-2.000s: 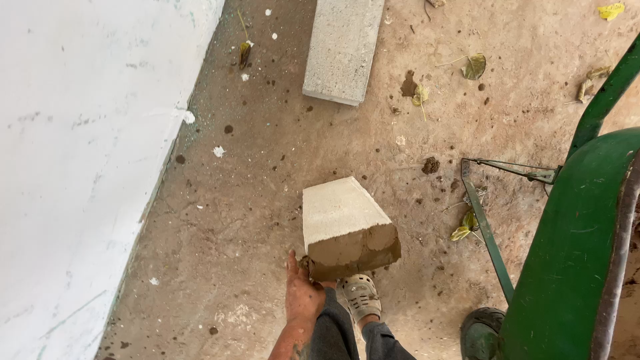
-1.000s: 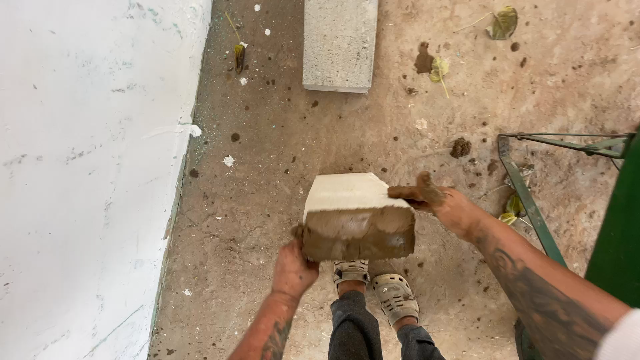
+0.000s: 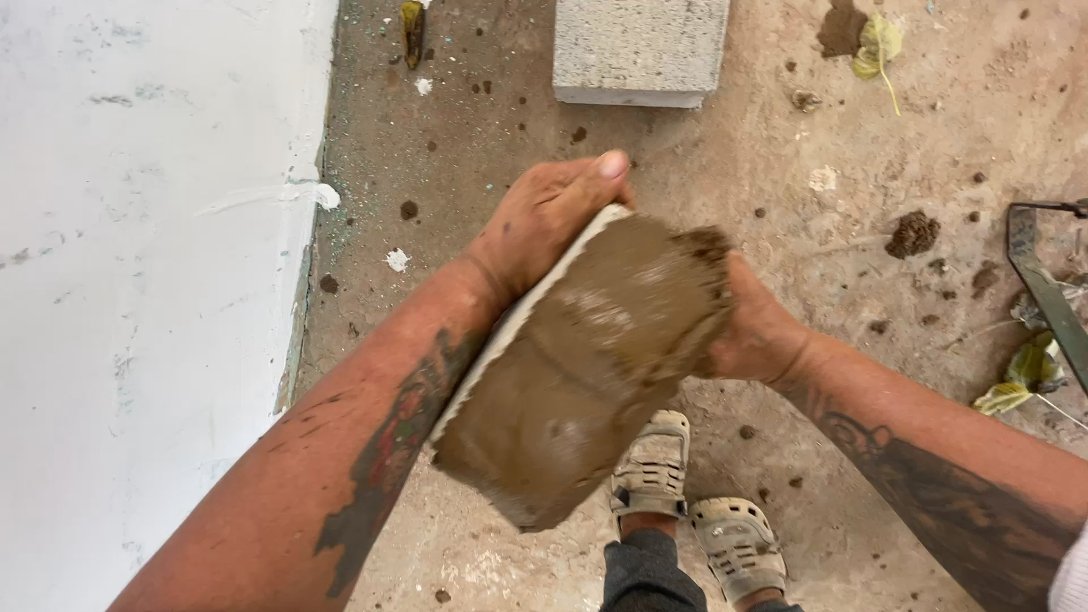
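Observation:
Both my hands hold a pale block tilted above the floor, its wide face coated in wet brown mud or mortar (image 3: 586,365). My left hand (image 3: 552,212) presses along the block's upper left side, thumb near its top corner. On the opposite side, my right hand (image 3: 752,319) supports the coated block, its fingers partly hidden behind the mud. Only a thin pale edge of the block (image 3: 527,319) shows beside the coating. Farther off, a grey concrete block (image 3: 639,51) lies on the floor.
A white wall or panel (image 3: 153,255) runs along the left. My clog-clad feet (image 3: 653,467) stand below the held block. At the right are a green metal leg or brace (image 3: 1050,289) and leaves (image 3: 1033,365). Mud clumps (image 3: 912,235) dot the floor.
The coated block has turned from roughly level to a steep slant and is nearer the camera. My left hand has moved up along its side. My right hand joined it after the earliest frame.

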